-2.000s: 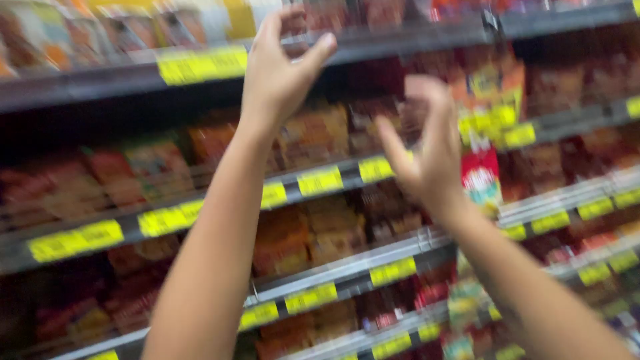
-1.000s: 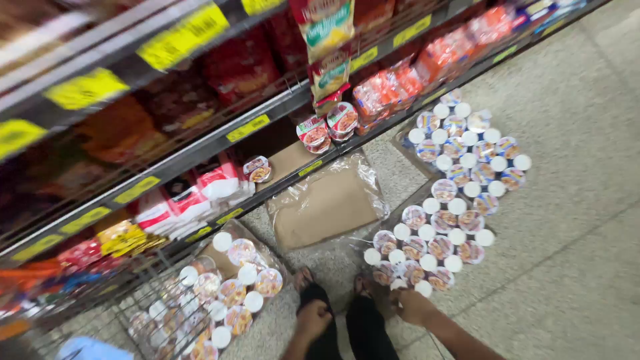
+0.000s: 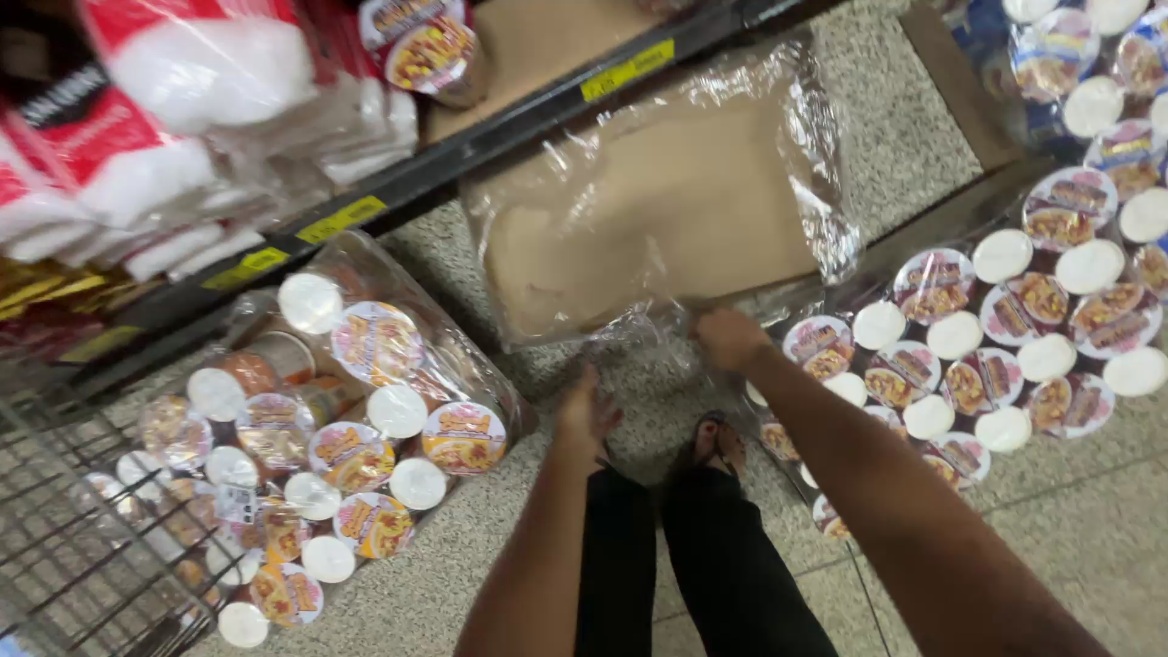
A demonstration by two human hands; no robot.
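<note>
A cardboard tray in torn clear plastic wrap (image 3: pixel 648 210) lies on the floor against the lowest shelf. My right hand (image 3: pixel 730 339) has its fingers curled at the near right corner of that wrap; whether it pinches the film cannot be told. My left hand (image 3: pixel 589 411) is just below the tray's near edge, fingers apart, holding nothing. To the left sits a plastic-wrapped pack of instant noodle cups (image 3: pixel 374 438), partly torn at its top. More wrapped noodle cups (image 3: pixel 985 338) stand at the right, close to my right forearm.
A wire shopping cart (image 3: pixel 82 511) overlaps the left pack. The black shelf edge (image 3: pixel 484 128) with yellow price tags crosses the upper left. Red and white packets (image 3: pixel 182 119) and a noodle cup (image 3: pixel 436 55) rest on the shelf. My feet are between the packs.
Both hands have moved forward from near my legs to the near side of the wrapped tray. The view has turned down from the upper shelves to the floor.
</note>
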